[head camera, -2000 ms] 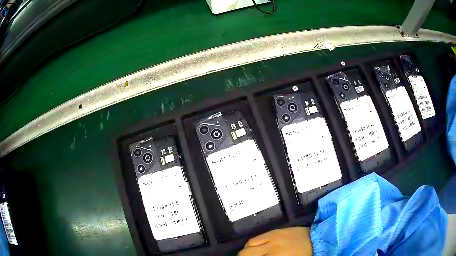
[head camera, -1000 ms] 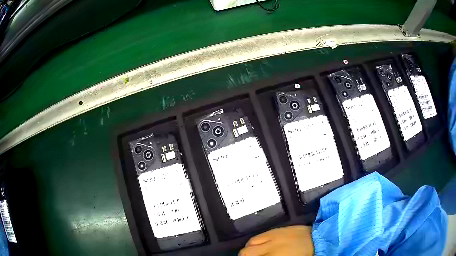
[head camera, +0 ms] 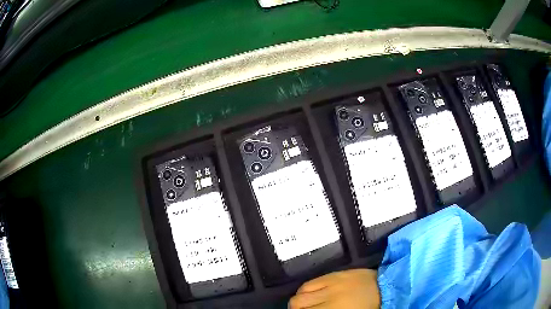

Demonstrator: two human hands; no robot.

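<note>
A long black tray (head camera: 227, 181) lies on the green bench, with several slots in a row. Each slot holds a dark smartphone (head camera: 211, 242), back up, round lenses at the top and a white printed label below. The phones appear smaller toward the right. My right hand (head camera: 338, 289) is at the bottom edge, against the tray's near side below the second and third phones. Its fingers are bent and cut off by the frame, so its grip cannot be told. A light blue sleeve (head camera: 441, 256) covers the wrist. My left hand is not in view.
A pale metal rail (head camera: 241, 75) curves behind the tray. A grey post (head camera: 507, 21) stands on it at right. A white object (head camera: 275, 2) with a black cable lies beyond. A blue sleeve (head camera: 545, 133) shows at the right edge. A dark item with a white label (head camera: 7, 262) is at far left.
The view has shifted slightly, so the tray and rail appear a little higher and the white object shows less. My right hand stays at nearly the same place.
</note>
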